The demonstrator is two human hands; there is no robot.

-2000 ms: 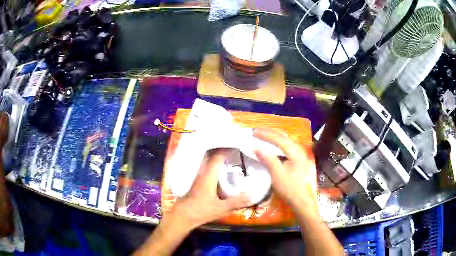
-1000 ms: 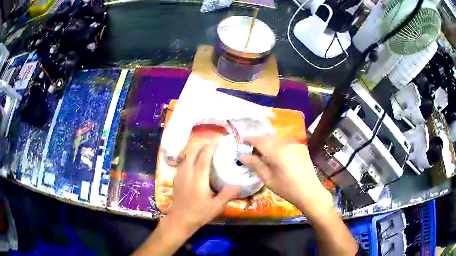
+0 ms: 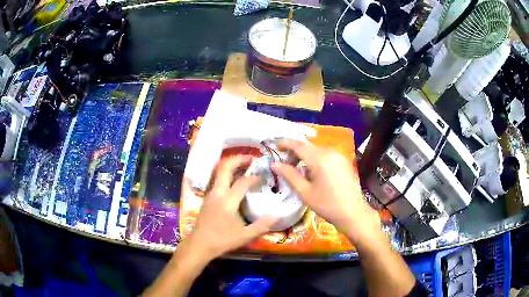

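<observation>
A glossy white housing (image 3: 217, 125) lies on an orange work pad (image 3: 339, 145), its arm curving around the back and left, washed out by glare. Its round white cup (image 3: 275, 206) faces up near the pad's front. My left hand (image 3: 223, 212) grips the cup's left side, thumb along the front rim. My right hand (image 3: 325, 185) is over the cup's right and back side, its fingers pinching thin dark lead wires (image 3: 271, 152) at the cup's centre. Whether the fingertips also hold a small part is blurred.
A round tin (image 3: 281, 52) with a thin upright stick stands on a tan board behind the pad. A dark upright screwdriver (image 3: 386, 133) and pale screw feeders (image 3: 429, 168) are at right. Black sub-assemblies (image 3: 75, 52) heap at left. A green fan (image 3: 478, 29) is upper right, a blue crate (image 3: 423, 270) lower right.
The housing has turned and shifted left and back since the earliest frame. My right fingers have moved slightly back and left over the cup since one second ago; my left hand still holds the cup.
</observation>
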